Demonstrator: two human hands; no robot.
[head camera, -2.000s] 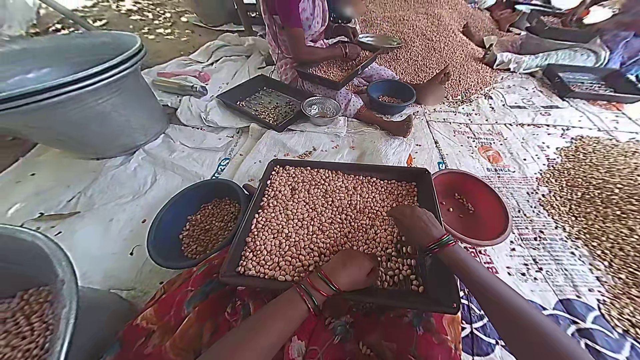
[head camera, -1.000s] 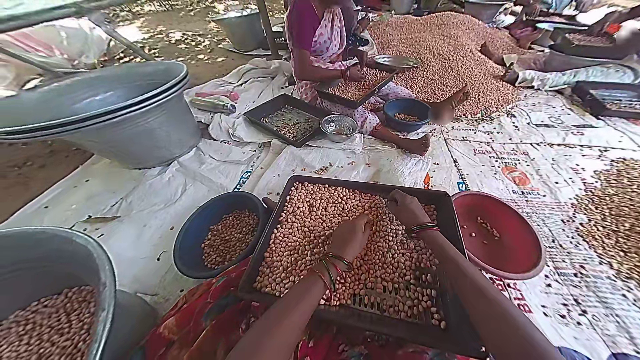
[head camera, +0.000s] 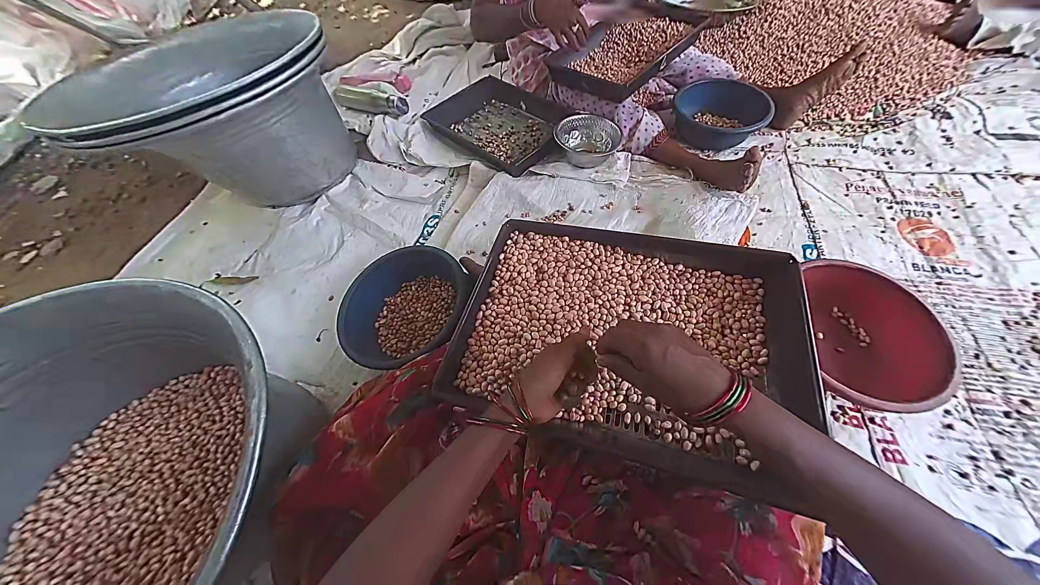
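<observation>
A dark slotted tray (head camera: 784, 325) full of shelled nuts or beans (head camera: 585, 284) rests tilted on my lap. My left hand (head camera: 561, 370) is over the tray's middle, fingers curled; whether anything lies in them is hidden. Close beside it, my right hand (head camera: 662, 361) bends down with fingertips near the left hand's, just above the nuts. A blue bowl (head camera: 353, 313) partly filled with darker nuts stands left of the tray. On the right, a red basin (head camera: 886, 357) holds a few pieces.
A metal tub (head camera: 256, 431) of nuts stands at near left, stacked metal tubs (head camera: 268, 122) behind it. Across the sheet (head camera: 292, 284), a seated person works at another tray (head camera: 585, 85), near a dark tray (head camera: 455, 134), a metal bowl (head camera: 605, 158), a blue bowl (head camera: 723, 97) and a large nut heap (head camera: 877, 49).
Two seconds ago my hands were apart, the right at the tray's right side; it has moved left beside my left hand. The view has tilted down and shifted left.
</observation>
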